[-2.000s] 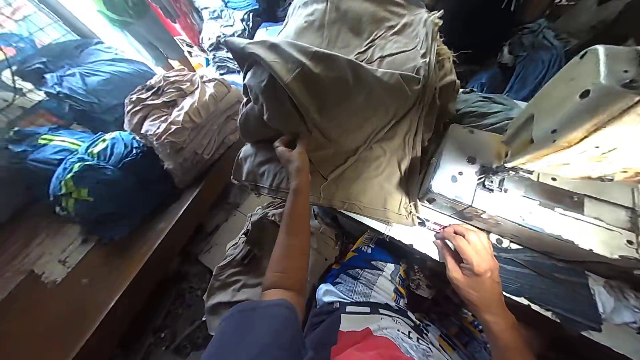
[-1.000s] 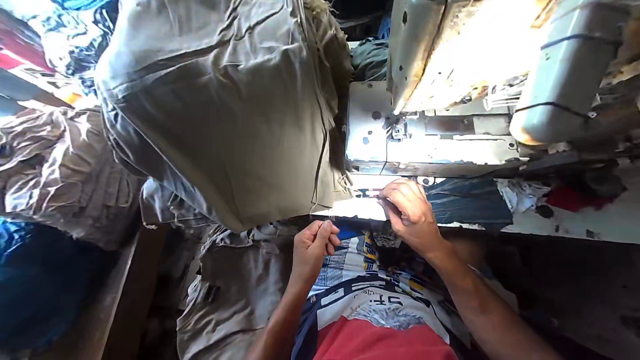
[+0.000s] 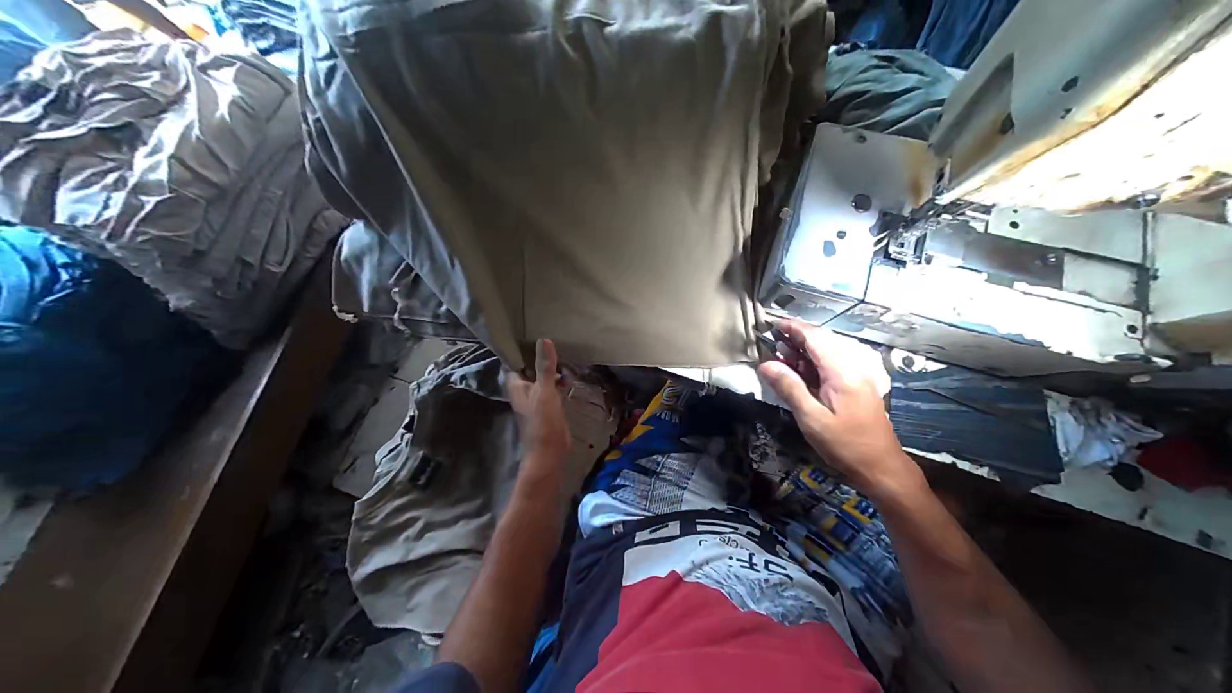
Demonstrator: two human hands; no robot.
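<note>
A stack of khaki-brown cloth lies in front of me, its near edge hanging toward my lap. My left hand pinches the near left corner of the top piece, thumb uppermost. By the near right corner is my right hand, fingers curled around a small dark item that I cannot make out clearly; whether it also grips the cloth is unclear. Just right of the cloth stands an industrial sewing machine, its needle area over the brightly lit metal bed.
A crumpled beige cloth bundle and a blue bundle rest at the left by a wooden ledge. More khaki cloth hangs low beside my left forearm. Dark green cloth lies behind the machine bed.
My left hand has moved from beside my right hand to the cloth's near left corner. Two seconds ago it held a raised fold, which now lies down. The view has shifted.
</note>
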